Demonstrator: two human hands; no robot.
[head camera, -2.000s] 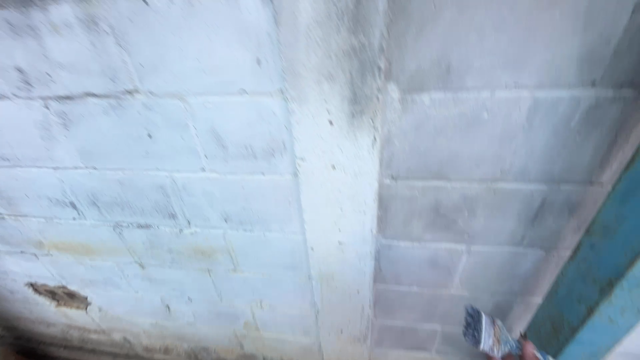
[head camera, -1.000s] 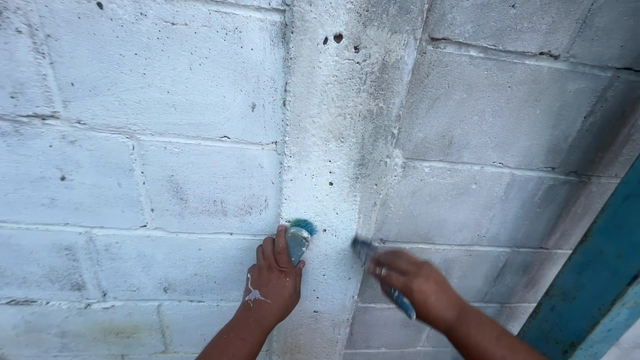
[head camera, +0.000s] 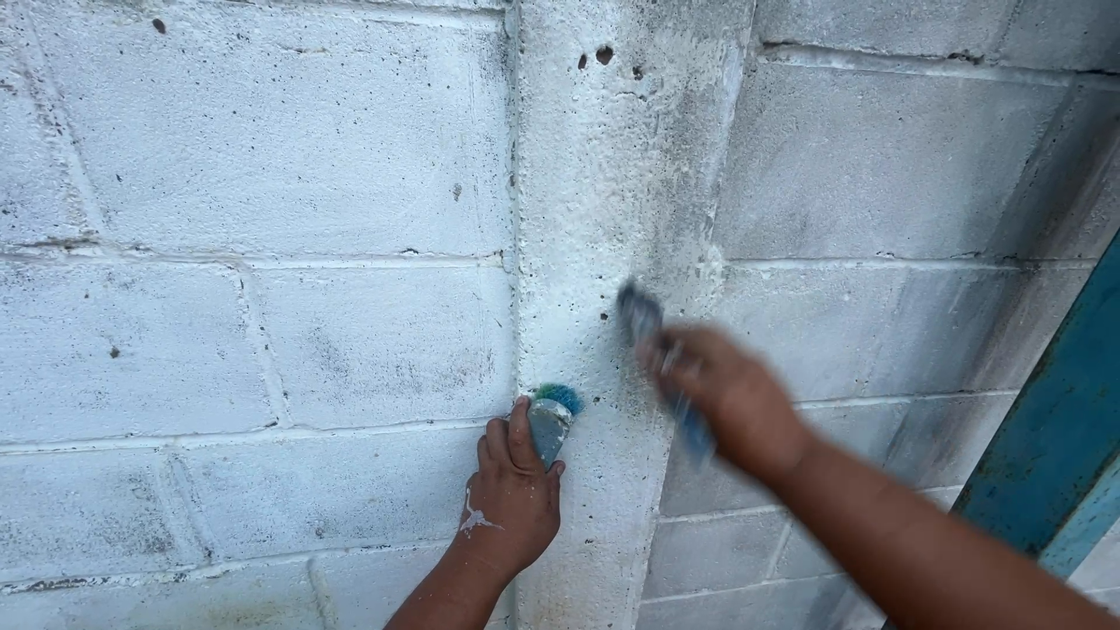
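My left hand (head camera: 514, 507), marked with a white paint splash near the wrist, grips a small brush (head camera: 553, 420) with blue-green bristles and a grey body against the concrete pillar (head camera: 591, 542). Higher and to the right, my right hand (head camera: 731, 398) holds a paintbrush (head camera: 640, 311) with a blue handle. Its dark bristles point up and left at the pillar's face. Motion blurs this brush and hand, so whether the bristles touch the surface cannot be told.
White-painted block wall (head camera: 376, 341) lies left of the pillar, and greyer, stained blocks (head camera: 884, 166) lie right of it. Small holes (head camera: 605, 55) pit the pillar's upper part. A blue-green metal post (head camera: 1041, 437) slants along the right edge.
Two seconds ago only one hand with a brush showed at the lower right; both hands have since come to the pillar. The view has shifted largely since then.
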